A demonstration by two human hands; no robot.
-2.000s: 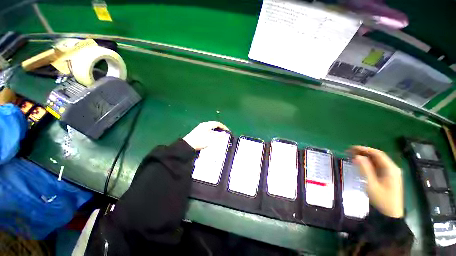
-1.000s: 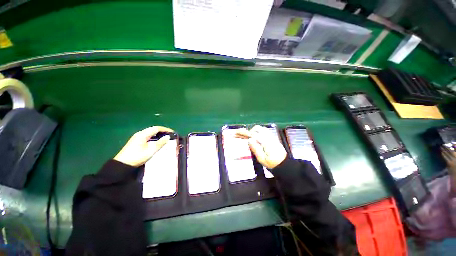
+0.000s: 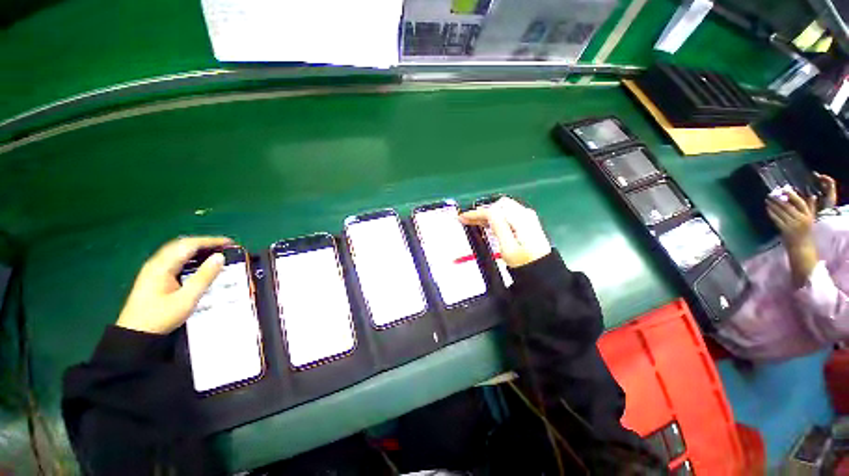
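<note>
A black phone tray point(image 3: 368, 361) lies on the green bench with a row of smartphones with lit white screens. My left hand point(image 3: 173, 288) rests on the top of the leftmost smartphone point(image 3: 226, 330), thumb over its upper edge and fingers behind it. My right hand point(image 3: 510, 231) is over the rightmost phone and covers part of it, a fingertip near the top right of the fourth phone point(image 3: 449, 256). That phone shows a red band. Whether the fingertip touches glass cannot be told.
A second tray point(image 3: 645, 216) with phones lies at right. Stacked black trays point(image 3: 703, 94) sit on a yellow-brown board point(image 3: 712, 139). A red plastic bin point(image 3: 663, 372) is below the bench edge. A person in pink at right holds a black tray. Printed sheets point(image 3: 303, 28) hang above.
The view has shifted right, bringing the bin and the person further in. My right hand has moved from the right end over the fourth phone, then back toward the rightmost. My left hand stays on the leftmost.
</note>
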